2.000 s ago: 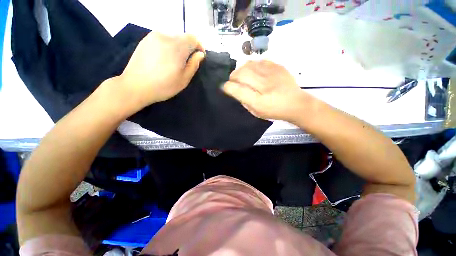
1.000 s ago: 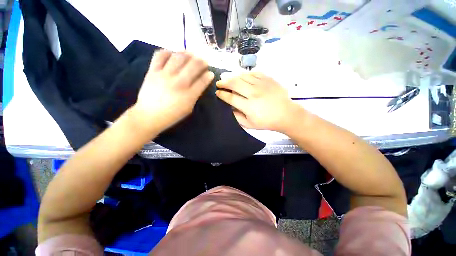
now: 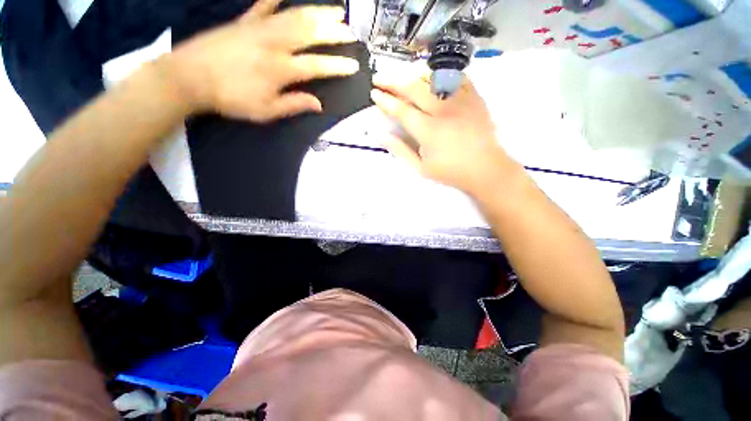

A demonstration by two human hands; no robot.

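A black fabric panel (image 3: pixel 247 164) lies on the white table, its curved right edge running up to the needle area and its lower end at the table's front edge. My left hand (image 3: pixel 263 66) lies flat on the panel with its fingers spread. My right hand (image 3: pixel 445 131) is right of the panel, its fingertips at the panel's edge just below the needle area. The sewing machine's metal needle parts (image 3: pixel 399 29) are above my fingertips. The presser foot and needle tip cannot be made out clearly.
A dark round knob (image 3: pixel 450 57) is above my right hand. The white machine body (image 3: pixel 642 57) fills the upper right. Thread snips (image 3: pixel 643 188) lie at the table's right. Blue bins (image 3: pixel 177 367) are below left. White-edged black pieces (image 3: pixel 527 316) hang below right. Another person's white sleeve (image 3: pixel 659 329) is at right.
The panel has turned and moved left and up, baring white table below my right hand. My left hand has spread open and moved up and left. The view has shifted.
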